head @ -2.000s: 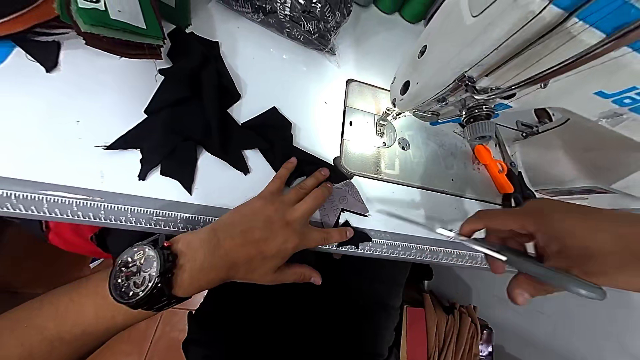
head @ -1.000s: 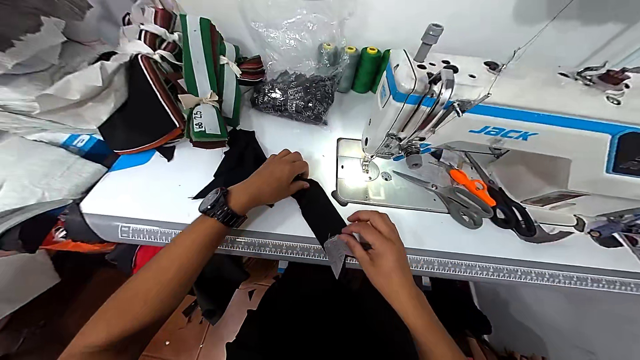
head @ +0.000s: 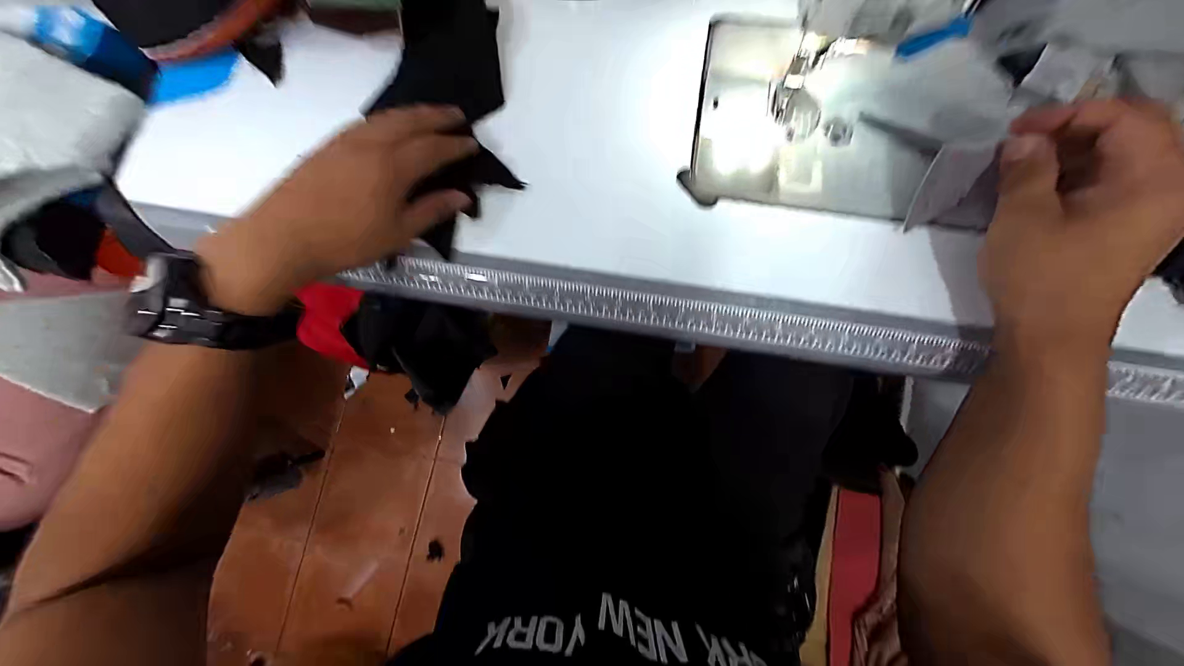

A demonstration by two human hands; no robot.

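Note:
My left hand [head: 361, 190] lies on black fabric pieces [head: 453, 69] at the left of the white sewing table, its fingers curled over their lower part; whether it grips them cannot be told. At the right, my right hand [head: 1091, 176] pinches a thin grey piece of fabric [head: 962, 180] between thumb and fingers, in front of the sewing machine. The lit needle plate [head: 758, 139] and presser foot [head: 794, 79] lie to the left of the grey piece. Blur hides the scissors' place behind my right hand.
A measuring scale [head: 647, 310] runs along the table's front edge [head: 795, 319]. White plastic wrapping [head: 65, 111] and dark fabric with an orange edge [head: 176, 23] are at the upper left. Red and black cloth [head: 333, 324] hangs below the edge, above a tiled floor [head: 370, 499].
My hands have moved apart; a second ago they were together at a black strip with a grey end. My right hand held scissors two seconds ago; they lay by the machine one second ago.

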